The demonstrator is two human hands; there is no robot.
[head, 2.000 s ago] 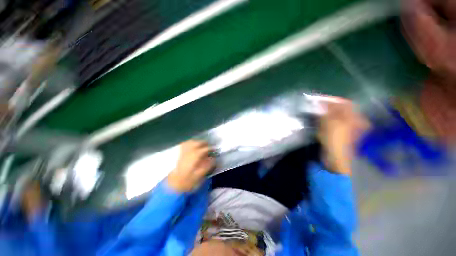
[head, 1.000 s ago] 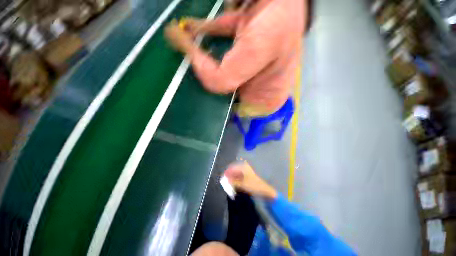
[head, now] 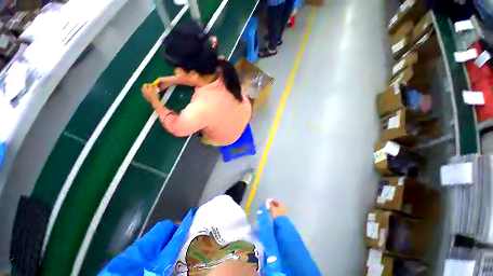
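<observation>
My right hand [head: 278, 208] is low in the view, right of centre, beside the open front of my blue smock [head: 266, 229]. Its fingers are closed around a small white piece [head: 268, 203], which shows at the fingertips; most of it is hidden and I cannot tell exactly what it is. My left hand is not in view; only my left blue sleeve [head: 143, 248] shows at the bottom left.
A seated person in a pink top [head: 224, 110] works at the green belt [head: 111, 183] ahead, on a blue stool [head: 239, 145]. A black tray [head: 27, 234] lies at the lower left. Cartons [head: 392, 194] line the aisle's right side. Another person's legs [head: 274, 24] are farther up.
The view has swung from the bench towards the aisle and is sharper. My left hand has gone out of view. My right hand has moved back close to my smock, with the white piece.
</observation>
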